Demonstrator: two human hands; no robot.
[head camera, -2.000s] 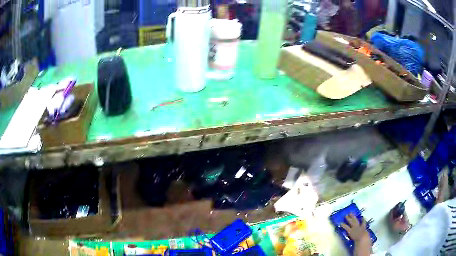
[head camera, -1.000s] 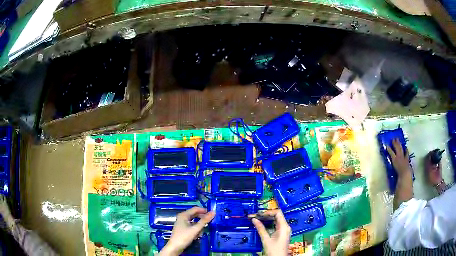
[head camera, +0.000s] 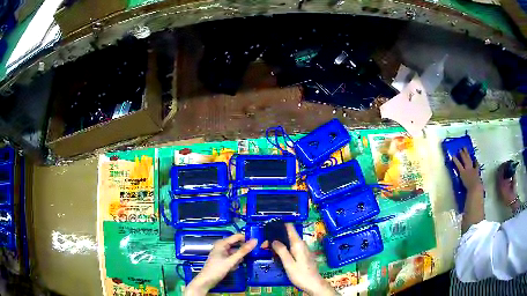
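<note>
Blue housings lie in rows on the printed mat (head camera: 130, 254). Several, such as one in the middle row (head camera: 276, 204), have a dark panel seated. Others, such as the tilted one at the top (head camera: 322, 142), show a plain blue face with small dark holes. My right hand (head camera: 297, 254) holds a dark panel (head camera: 276, 231) over a blue housing in the middle column. My left hand (head camera: 224, 254) is at that housing's left end, fingertips close together; whether it grips the housing or a wire is unclear.
A parts carton (head camera: 107, 128) stands under the shelf edge (head camera: 231, 16) at the left. A loose panel pile (head camera: 346, 89) and a pale paper scrap (head camera: 409, 108) lie under the shelf. At the right, a neighbour's hand (head camera: 468, 170) rests on a blue housing (head camera: 456, 151).
A dark panel is now in my right hand over the housing, whose blue face showed before. My left hand stays at its left end. The view has shifted slightly.
</note>
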